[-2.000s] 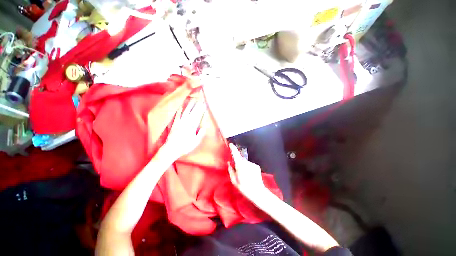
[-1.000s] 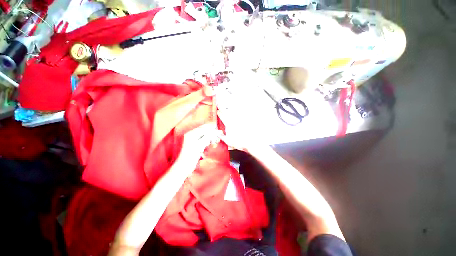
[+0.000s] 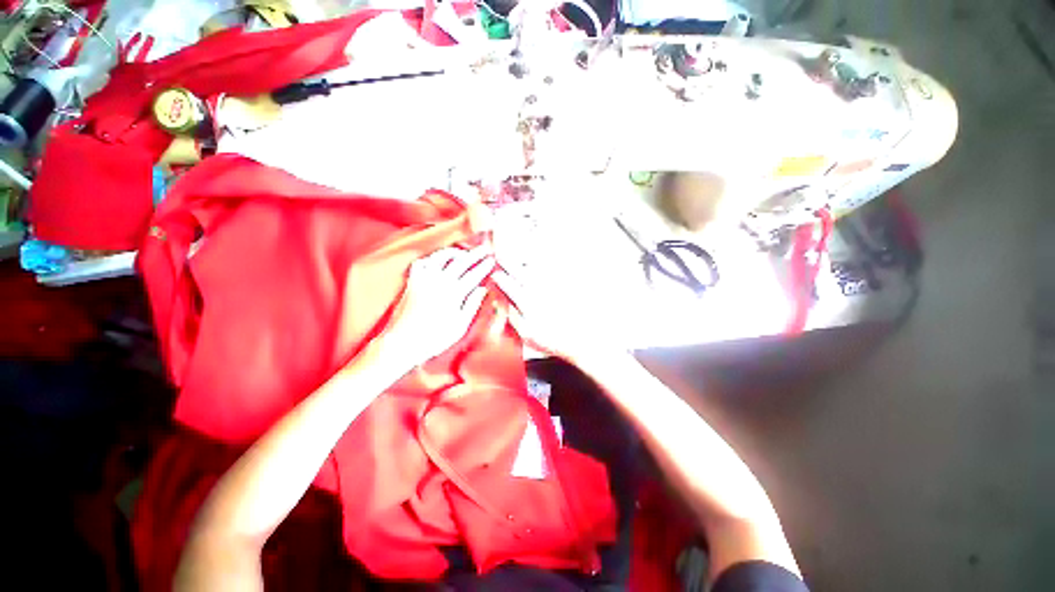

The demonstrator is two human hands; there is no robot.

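Note:
A large red garment piece [image 3: 266, 312] lies over the front of the white machine table and hangs down to the lap. Its upper corner is at the presser foot area [image 3: 500, 191] of the sewing machine [image 3: 717, 104]. My left hand [image 3: 445, 295] lies on the cloth just below the presser foot, its fingers on the edge. My right hand [image 3: 532, 318], overexposed, is beside it at the cloth's right edge, fingers closed on the edge. A pale patch [image 3: 532, 449] shows on the hanging cloth. The needle is lost in glare.
Black-handled scissors [image 3: 680, 265] lie under the machine arm near a brown rounded object [image 3: 691, 198]. Red strips [image 3: 809, 272] hang at the table's right end. A black-handled rod [image 3: 303, 90], a yellow-gold tin [image 3: 179, 111], red cut pieces [image 3: 93, 191] and a dark thread spool [image 3: 26, 112] are at left.
My left hand has moved up the cloth edge toward the presser foot since a second ago. My right hand came up from the lower edge beside it. A narrow folded strip now shows across the hanging cloth.

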